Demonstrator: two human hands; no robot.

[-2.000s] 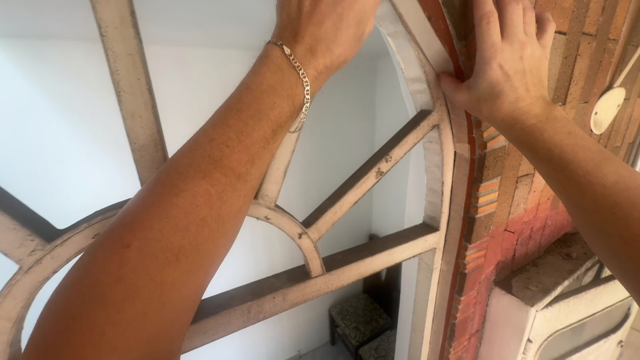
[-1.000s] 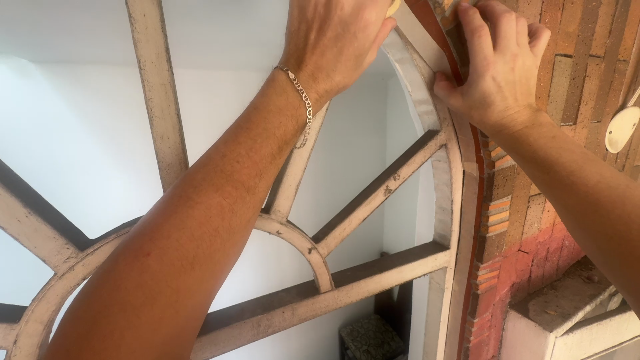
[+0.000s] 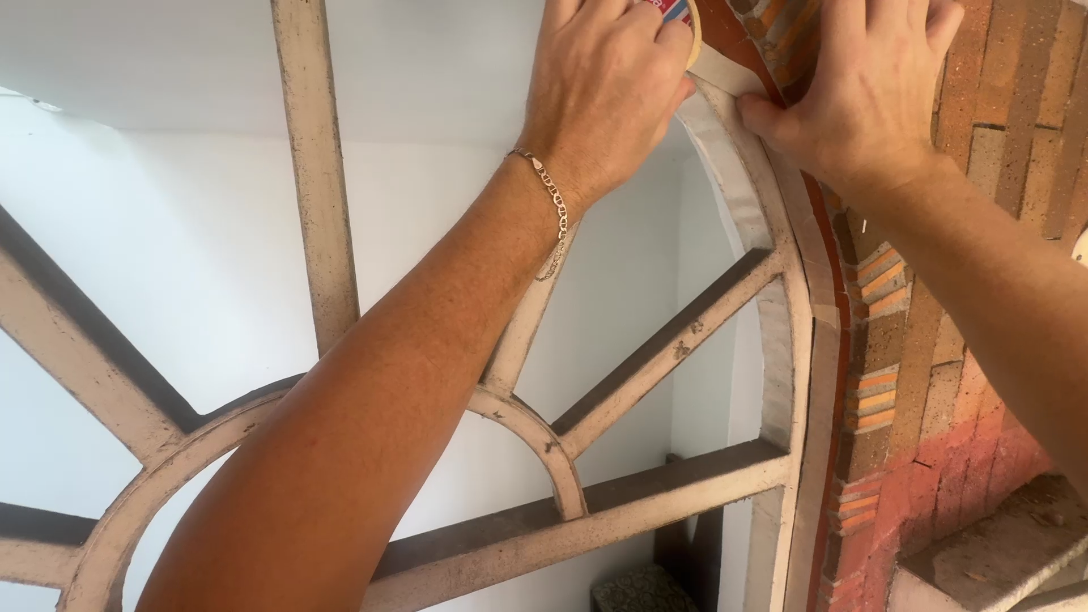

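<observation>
My left hand [image 3: 603,93], with a chain bracelet at the wrist, is shut on a roll of masking tape [image 3: 695,34] near the top of the arched window frame [image 3: 799,340]. A strip of pale tape [image 3: 727,72] runs from the roll along the outer edge of the arch. More tape [image 3: 820,408] lies down the frame's right side, beside a reddish-brown band. My right hand [image 3: 875,102] presses its thumb on the strip, its other fingers spread over the brick edge and partly cut off by the view. It holds no object.
Worn, pale window bars [image 3: 314,170] fan out from a small inner arch [image 3: 544,442]. Brick wall [image 3: 1020,110] stands to the right, with a dusty box-like ledge [image 3: 994,544] at lower right. A dark patterned seat [image 3: 643,591] shows below, through the window.
The tape roll in my left hand has come partly into view at the top. Both hands stay near the arch's upper right edge, while the view has shifted somewhat.
</observation>
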